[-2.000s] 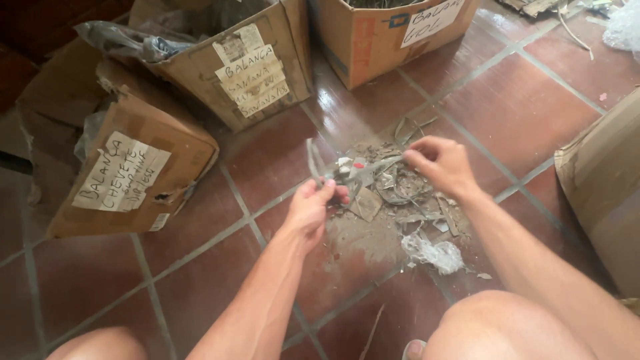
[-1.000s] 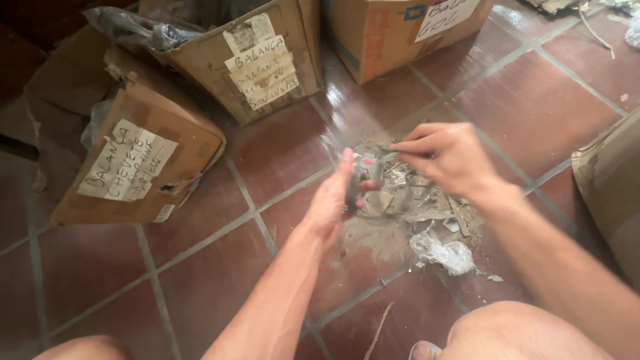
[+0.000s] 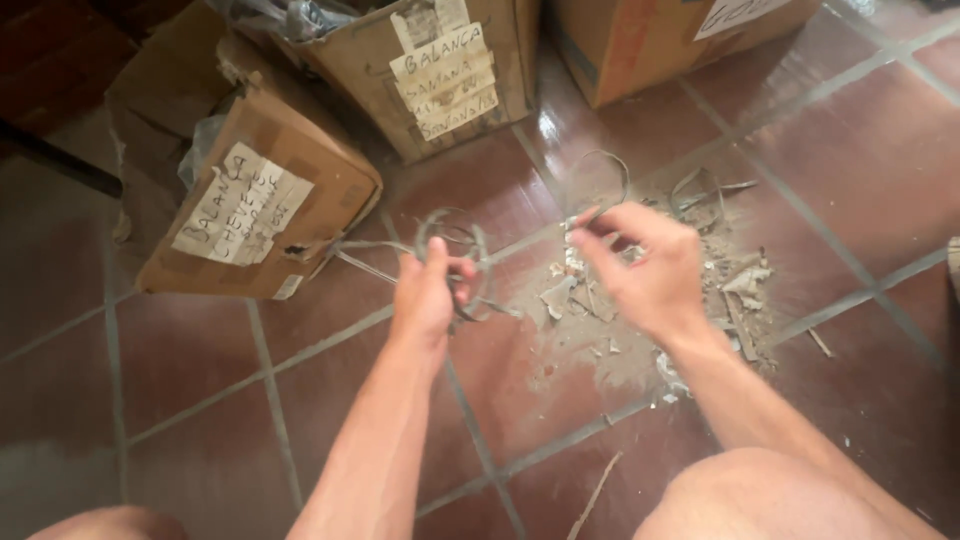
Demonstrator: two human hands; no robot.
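Note:
A loose tangle of thin greyish strips [image 3: 481, 259], bent into loops, is held in my left hand [image 3: 431, 289], its ends sticking out on both sides. My right hand [image 3: 645, 262] pinches one thin curved strip [image 3: 624, 171] between thumb and fingertips; the strip arcs up above the fingers. Beneath and around my right hand lies a pile of dirt and debris [image 3: 592, 296] with paper-like scraps, flakes and slivers. Part of the pile is hidden by that hand and forearm. Blur hides what the strips are made of.
A torn cardboard box [image 3: 330, 176] with a handwritten label leans at the left. Behind it stands another labelled box [image 3: 360, 82] holding plastic bags, and an orange-brown carton [image 3: 645, 45] is at the top. A thin sliver [image 3: 596, 495] lies on the tiled floor near my knees.
My left hand has moved left, off the pile, and now holds looped strips. The clear plastic seen at the pile's lower right earlier is no longer in view there.

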